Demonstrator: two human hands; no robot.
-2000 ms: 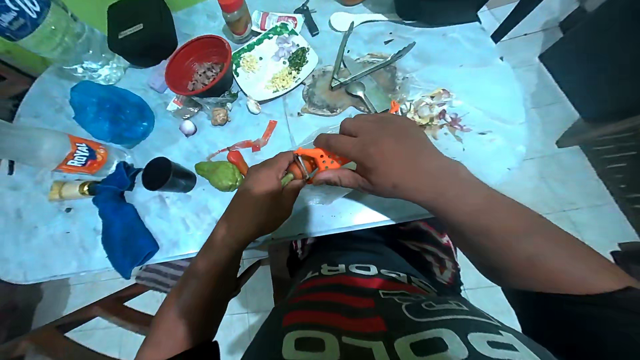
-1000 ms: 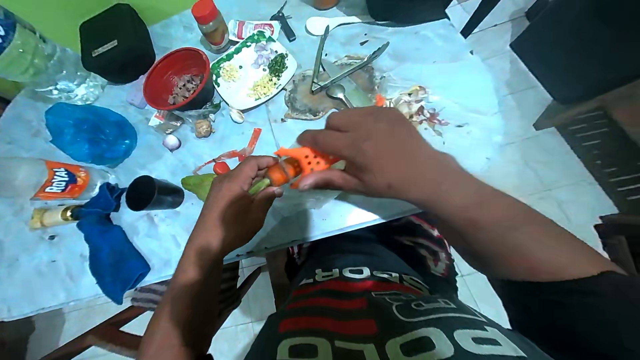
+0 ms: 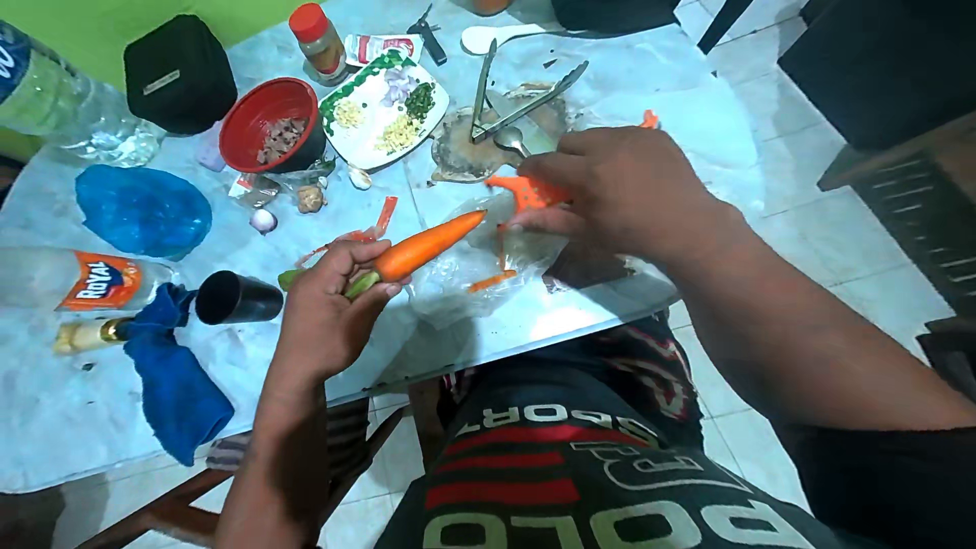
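Observation:
My left hand (image 3: 332,305) grips a carrot (image 3: 431,245) by its green stem end, the tip pointing up to the right. In my right hand (image 3: 625,198) is an orange plastic peeler (image 3: 530,192), held a little beyond the carrot tip and apart from it; its blade is hard to make out. Under both lies a clear plastic bag (image 3: 450,293) with strips of orange peel (image 3: 492,281) on it. Metal tongs (image 3: 526,107) and a spoon (image 3: 511,140) rest on a stained round board (image 3: 465,149) behind my right hand. A green vegetable shows partly behind my left hand.
A plate of chopped ingredients (image 3: 374,141), a red bowl of chopped meat (image 3: 268,91) and a capped jar (image 3: 319,46) stand at the back. At left are a blue plastic bag (image 3: 143,211), a black cup (image 3: 238,297), a blue cloth (image 3: 175,381), bottles and a shallot (image 3: 263,221).
The peeler was against the carrot in the earlier frames; now my right hand holds it away from the carrot. The carrot's long body, covered by my right hand before, is in sight.

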